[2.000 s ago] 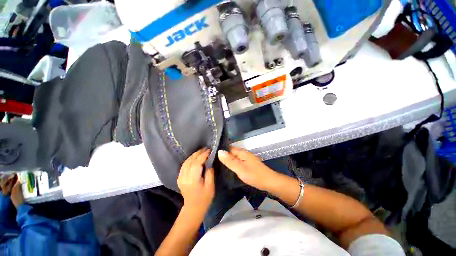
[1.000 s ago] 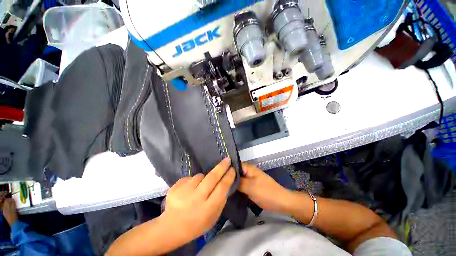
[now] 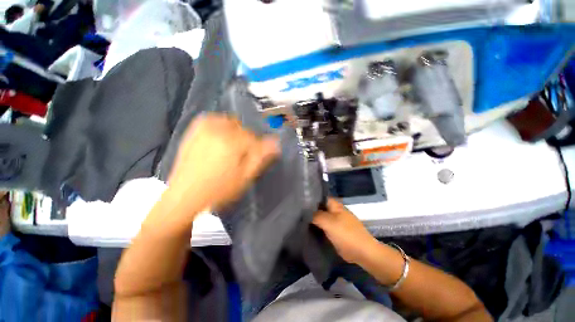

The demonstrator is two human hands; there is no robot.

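Note:
The dark grey garment piece (image 3: 277, 207) runs from the presser foot and needle area (image 3: 309, 148) of the overlock machine (image 3: 391, 82) down over the table's front edge, blurred. My left hand (image 3: 217, 163) is raised over the left part of the piece, its fingers curled and blurred; whether it grips cloth is hard to tell. My right hand (image 3: 340, 226) holds the piece's right edge below the machine bed plate (image 3: 356, 184), its fingertips partly hidden by the cloth.
A stack of grey panels (image 3: 120, 119) lies on the white table (image 3: 479, 182) at left. A clear plastic tub (image 3: 148, 25) stands back left. A brown object with black cord (image 3: 533, 119) lies at right. Another person's blue sleeve (image 3: 44, 270) shows lower left. Dark cloth hangs below the table at right.
My left hand has left the seam near the front edge and moved up and left. My right hand stays at the cloth's edge. The view has shifted, and the machine appears further right.

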